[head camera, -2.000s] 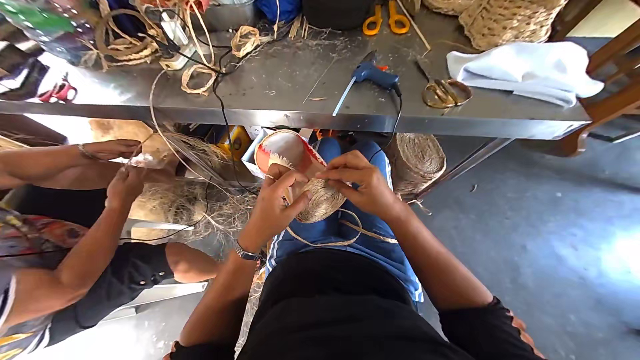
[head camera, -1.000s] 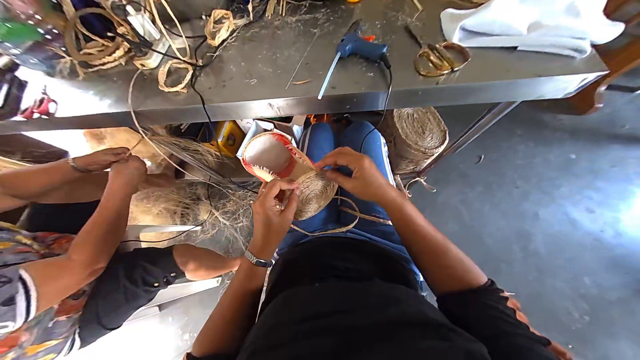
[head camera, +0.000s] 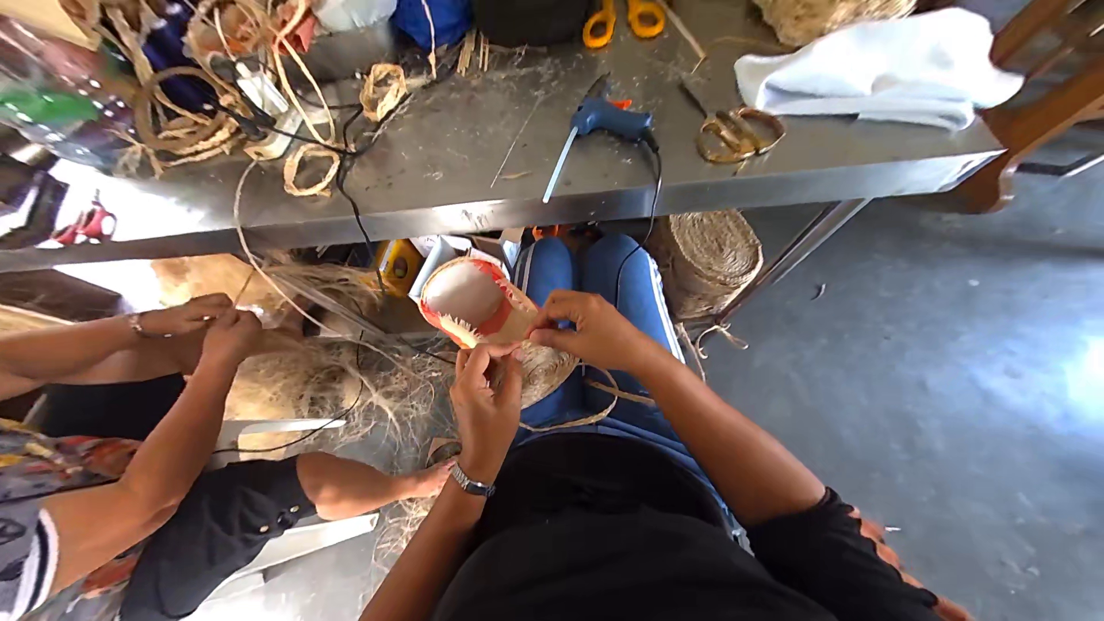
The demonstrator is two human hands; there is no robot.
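Note:
Over my lap, my left hand (head camera: 487, 392) and my right hand (head camera: 586, 328) pinch the near edge of a slipper-like woven piece (head camera: 466, 297), which has a pale inside, a red border and frayed straw-coloured fibre. The fingertips of both hands almost meet at that edge. Just below them rests a coil of braided natural fibre (head camera: 548, 375), partly covered by my hands. A loose flat strand (head camera: 578, 421) curves from it across my jeans.
On the metal table (head camera: 448, 164) lie a blue glue gun (head camera: 611, 119), gold-handled scissors (head camera: 737, 136), orange-handled scissors (head camera: 623, 21) and a white cloth (head camera: 880, 69). A large braid roll (head camera: 711, 259) stands below. At left, a co-worker's hands (head camera: 220, 323) hold a strand near loose fibre.
The woven piece's opening, mostly behind my left hand two seconds ago, now shows fully, with my hands at its near edge. The view has shifted somewhat.

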